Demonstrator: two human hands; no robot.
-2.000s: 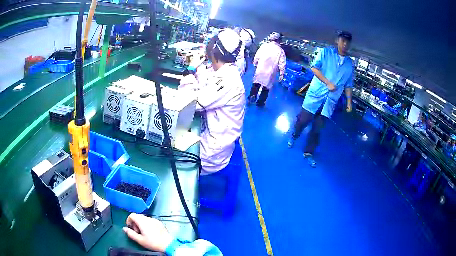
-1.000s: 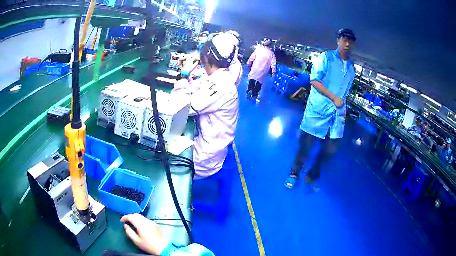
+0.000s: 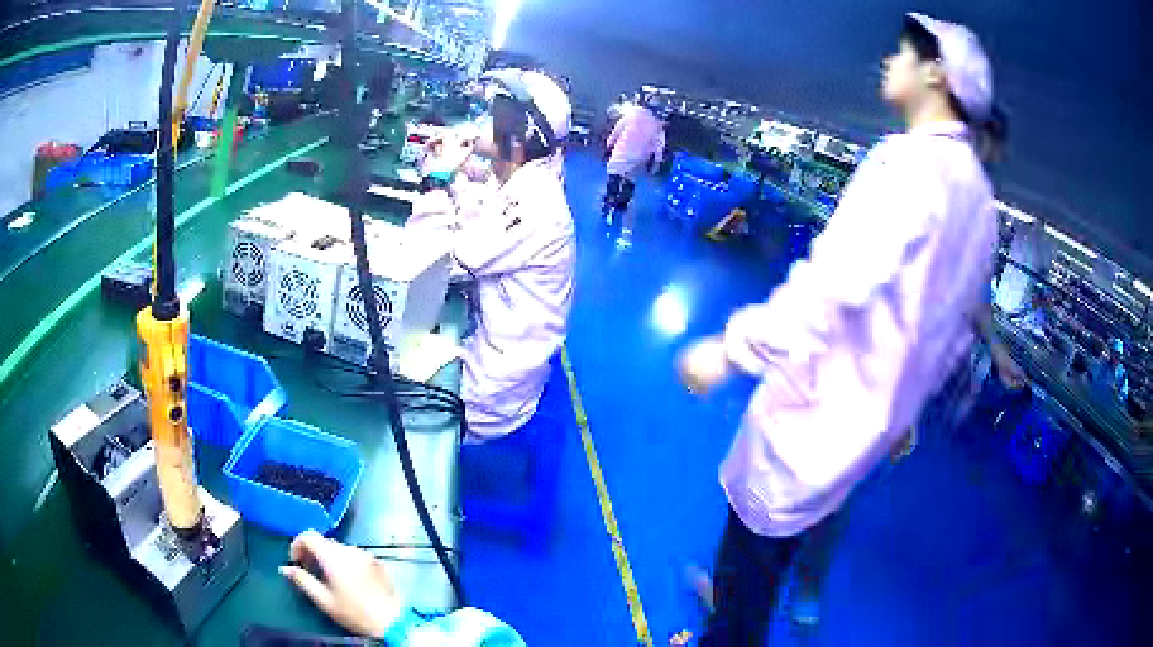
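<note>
My right hand [image 3: 339,584] rests on the green bench near its edge at the bottom, in a light-blue sleeve. Its fingers are bent and a little apart, with nothing visible in them. My left hand is not in view. A yellow-orange electric screwdriver [image 3: 168,411] stands upright left of my hand, its tip at a grey metal screw feeder [image 3: 190,569]. A light-blue bin [image 3: 285,508] of tiny dark screws [image 3: 298,482] lies just beyond my hand. Another blue bin [image 3: 228,407] is behind it. Part of a black fixture [image 3: 304,636] shows at the bottom edge.
White fan-vented units [image 3: 304,297] stand beyond the bins, with black cables beside them. A black cable [image 3: 383,367] hangs across the view. A person in pink [image 3: 518,278] sits at the bench. Another person in pink [image 3: 872,316] stands close on the blue floor at right.
The view has shifted slightly right. A person in pink has come in at right, largely covering where the person in blue was. My right hand stays on the bench with a small finger movement.
</note>
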